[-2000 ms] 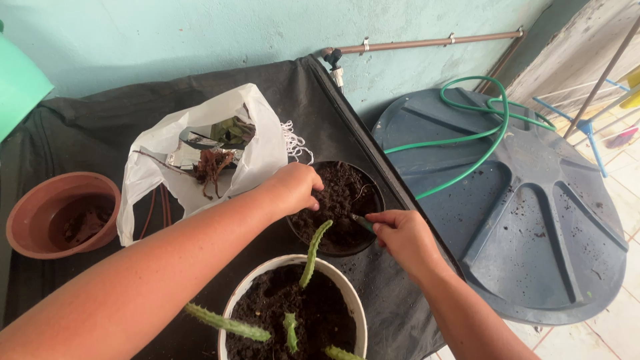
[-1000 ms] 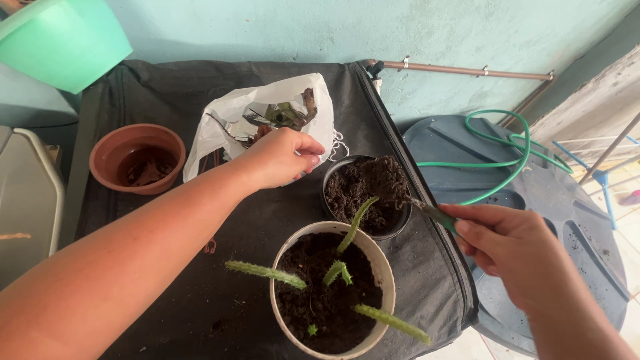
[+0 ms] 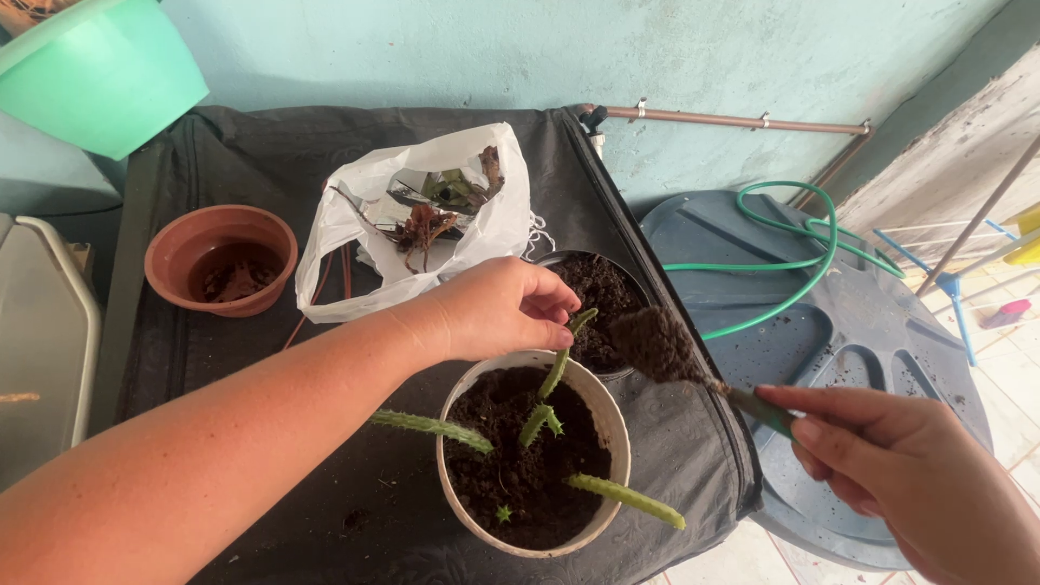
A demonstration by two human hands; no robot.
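My right hand [image 3: 877,447] grips the green handle of a small garden trowel [image 3: 760,410], whose blade carries a heap of dark soil [image 3: 656,345] over the table's right edge. Beside the upright green succulent stem [image 3: 555,375] is my left hand [image 3: 512,313], its fingers bent; whether they touch the stem is unclear. Several spiny succulent stems stand or lean in the dark soil of a white pot [image 3: 619,463], two reaching past its rim. Behind it, partly hidden by my left hand, is a black pot of soil [image 3: 597,296].
A white plastic bag [image 3: 382,175] holds dry plant scraps. A terracotta-coloured pot [image 3: 219,223] sits left on the black-covered table [image 3: 325,487]. A mint-green container [image 3: 114,73] is at upper left. Right of the table, a green hose [image 3: 833,236] lies on a large blue-grey lid [image 3: 731,317].
The soil-laden trowel has come out of the black pot, where its blade was two seconds ago. My left hand has moved from beside the bag to the succulent stem.
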